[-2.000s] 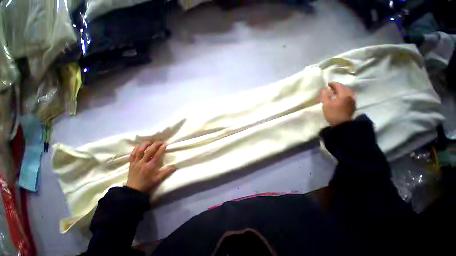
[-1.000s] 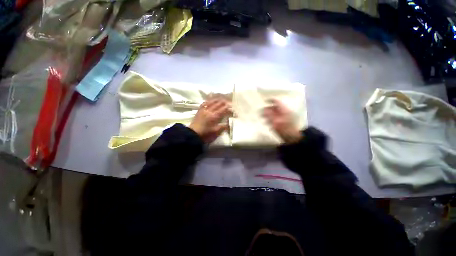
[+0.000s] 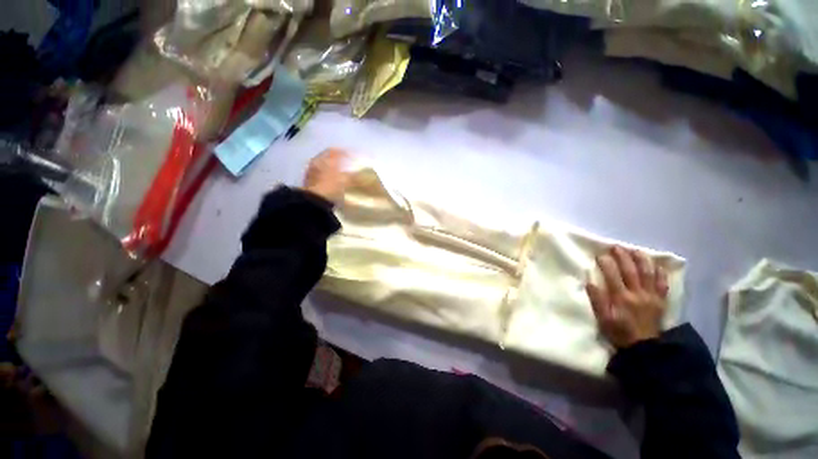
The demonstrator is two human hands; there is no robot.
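A cream dress point(image 3: 448, 269) lies across the pale table, its right part folded over onto itself into a flat block, its left part still single in length with a ridge along the middle. My left hand point(image 3: 328, 174) is at the dress's left end, blurred; whether its fingers grip the cloth edge is hard to tell. My right hand point(image 3: 630, 296) lies flat with spread fingers on the folded right part, pressing on it and holding nothing.
Unpacked cream dresses point(image 3: 773, 359) lie at the right edge. Red-edged bags point(image 3: 168, 188) hang at left beside a light-blue strip point(image 3: 262, 122) and a yellow packet point(image 3: 381, 75). Bagged garments point(image 3: 682, 36) and dark bagged garments point(image 3: 466, 73) line the far side. A pink-red ribbon point(image 3: 538, 411) lies at the near edge.
The dress was spread long, then its right part was folded over leftward. Since then my left hand has moved to its left end; my right hand has settled flat on the fold. The view has turned.
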